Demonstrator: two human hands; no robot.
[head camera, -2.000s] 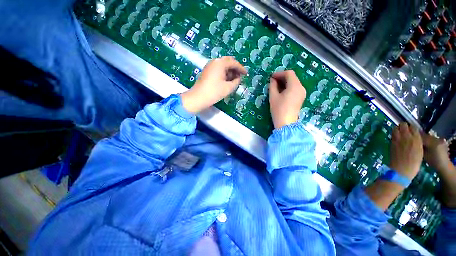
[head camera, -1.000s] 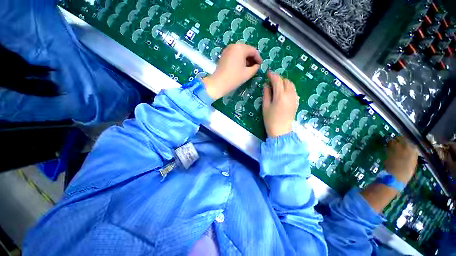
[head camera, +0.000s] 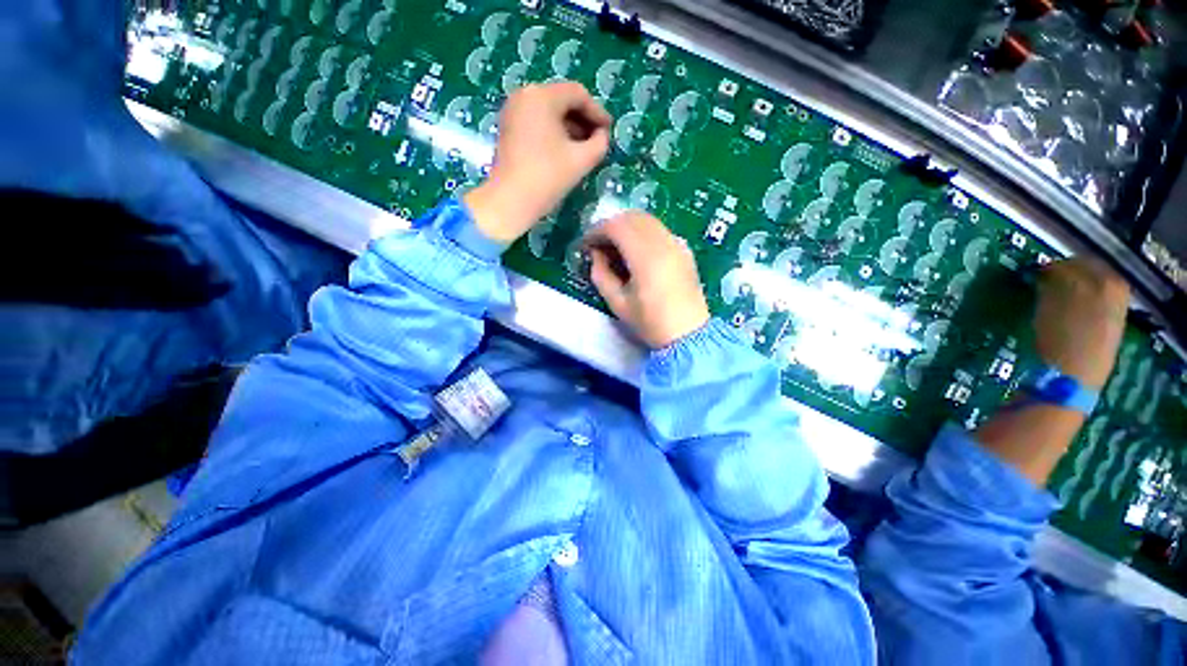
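A long green circuit board (head camera: 703, 156) with rows of white half-filled circle prints runs diagonally across the view, with bright glare in places. My left hand (head camera: 540, 150) is over the middle of the board, thumb and fingertips pinched together. My right hand (head camera: 647, 276) is nearer to me over the board's near part, fingers bent and fingertips close together. Any small part between the fingertips of either hand is too small to make out.
A metal rail (head camera: 833, 449) edges the board's near side; black clips (head camera: 928, 171) sit on the far rail. Beyond are a clear blister tray (head camera: 1041, 124) and a grey component pile (head camera: 827, 11). A neighbour's hand (head camera: 1083, 312) reaches over the board at right; another person in blue is at left.
My right hand has moved left and nearer to me, away from the left hand. My left hand has shifted left and slightly up. The camera view has shifted, showing less of the grey pile.
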